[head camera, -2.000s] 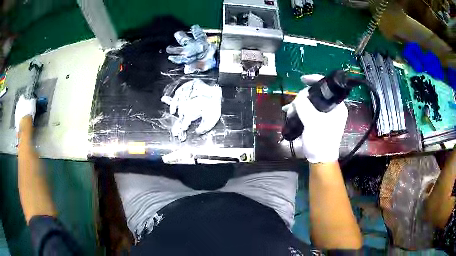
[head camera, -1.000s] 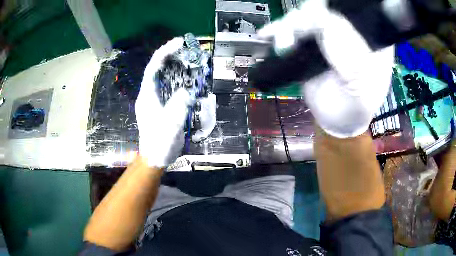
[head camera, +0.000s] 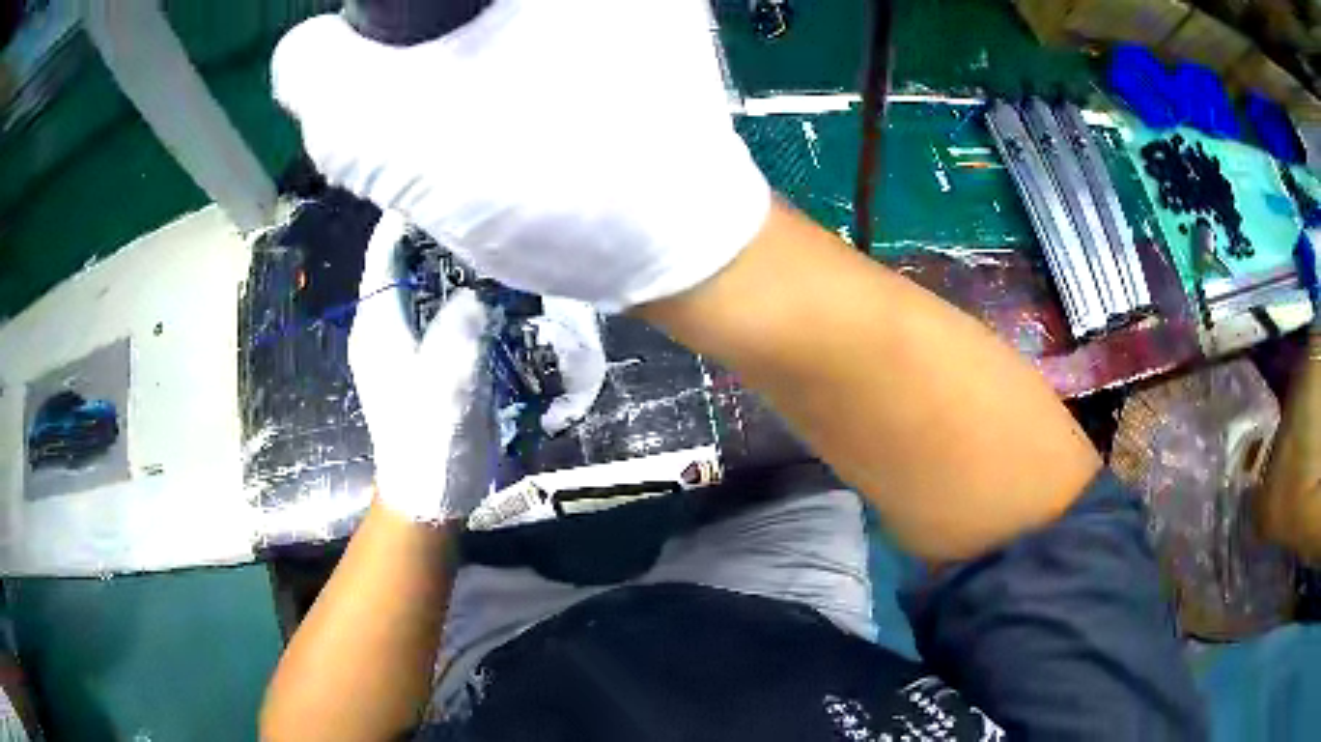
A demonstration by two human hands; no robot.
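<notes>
My left hand [head camera: 435, 399], in a white glove, is closed around a dark metal profile assembly [head camera: 432, 276] over the black sheeting. Its upper part is partly hidden. My right hand [head camera: 543, 145], also in a white glove, is large at the top, raised above my left hand. It grips the electric screwdriver [head camera: 413, 15], of which only a dark end shows at the top edge. The screwdriver's tip is hidden, so contact with the assembly cannot be told. A thin blue line [head camera: 330, 313] runs left from the held part.
Aluminium profiles [head camera: 1069, 218] lie side by side at right. Small black parts [head camera: 1195, 181] lie on a light-green mat with blue bundles [head camera: 1171, 90] behind. A spare white glove [head camera: 583, 363] lies beside my left hand. A dark item [head camera: 73, 428] lies on the white board. A neighbour's arm [head camera: 1289, 464] shows at right.
My left hand came from the white board to the black sheeting with the assembly. My right hand moved from the right side across to above my left hand, with the screwdriver.
</notes>
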